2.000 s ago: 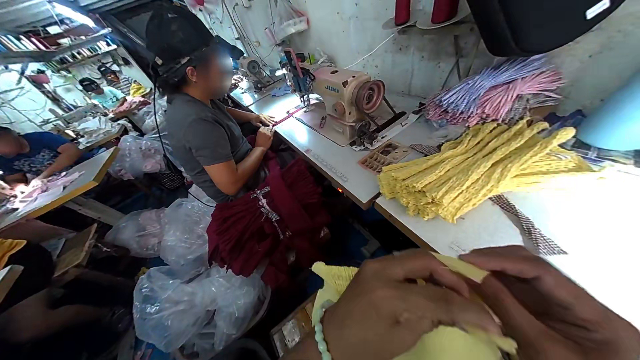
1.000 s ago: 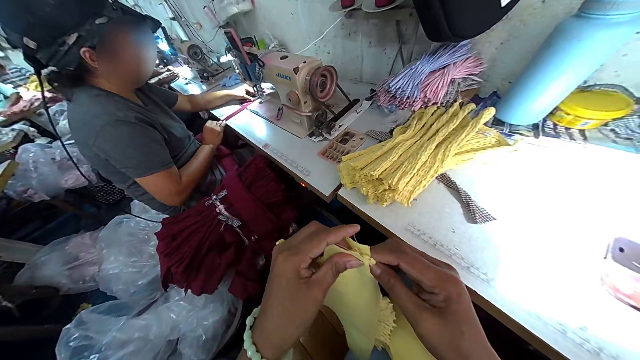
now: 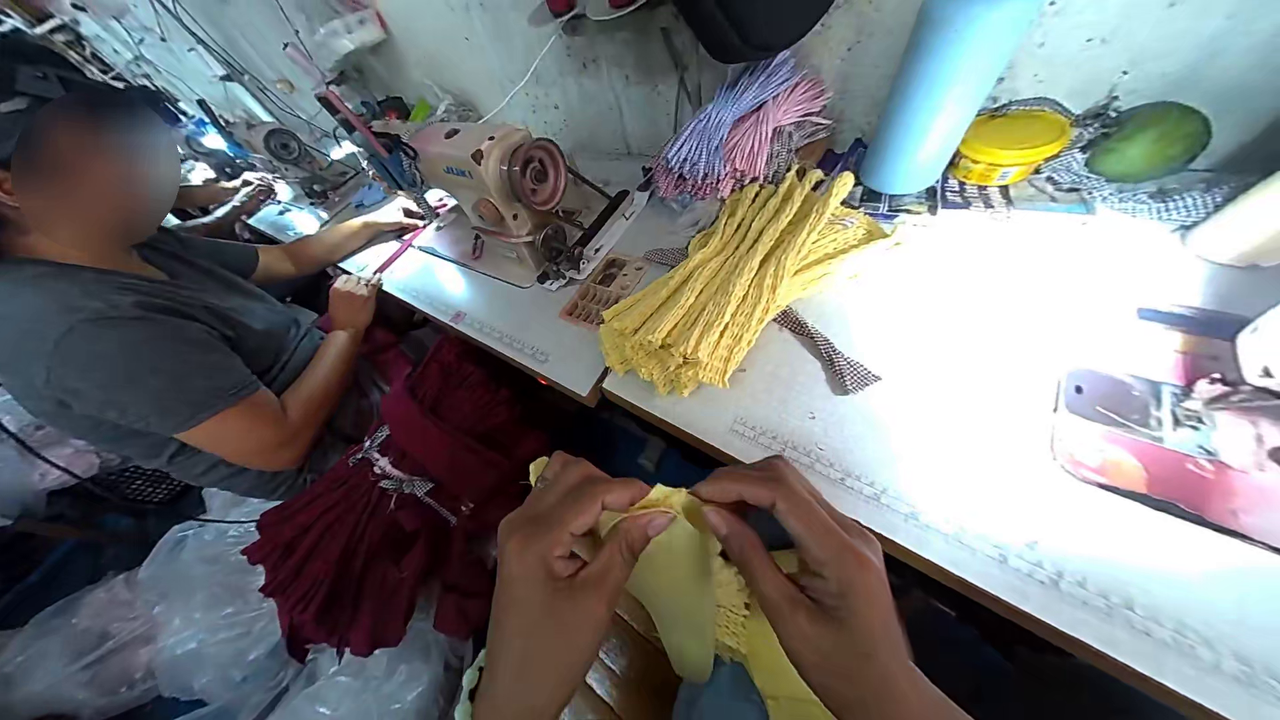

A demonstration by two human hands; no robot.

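Note:
A piece of yellow fabric (image 3: pixel 672 590) with a gathered section hangs between my hands, in front of the table's edge. My left hand (image 3: pixel 570 545) pinches its upper edge between thumb and forefinger. Close beside it, my right hand (image 3: pixel 800 560) grips the same edge with thumb and fingers. The lower part of the cloth hangs over my lap and is partly hidden by the right hand. On the white table (image 3: pixel 940 400) beyond lies a thick bundle of yellow gathered strips (image 3: pixel 720 290), with a checked fabric strip (image 3: pixel 828 350) beside it.
At left a co-worker (image 3: pixel 170 330) sits at a Juki sewing machine (image 3: pixel 480 190), with maroon gathered fabric (image 3: pixel 400 530) below. Plastic bags (image 3: pixel 210 610) fill the lower left. Behind the bundle stand a light blue bottle (image 3: pixel 945 95) and a yellow tub (image 3: pixel 1010 145); a pink sewing machine (image 3: pixel 1170 440) is at right.
The view has turned to the right. Two seconds ago my hands were at the lower right, overlapping on the yellow fabric; now they are side by side, pinching its upper edge.

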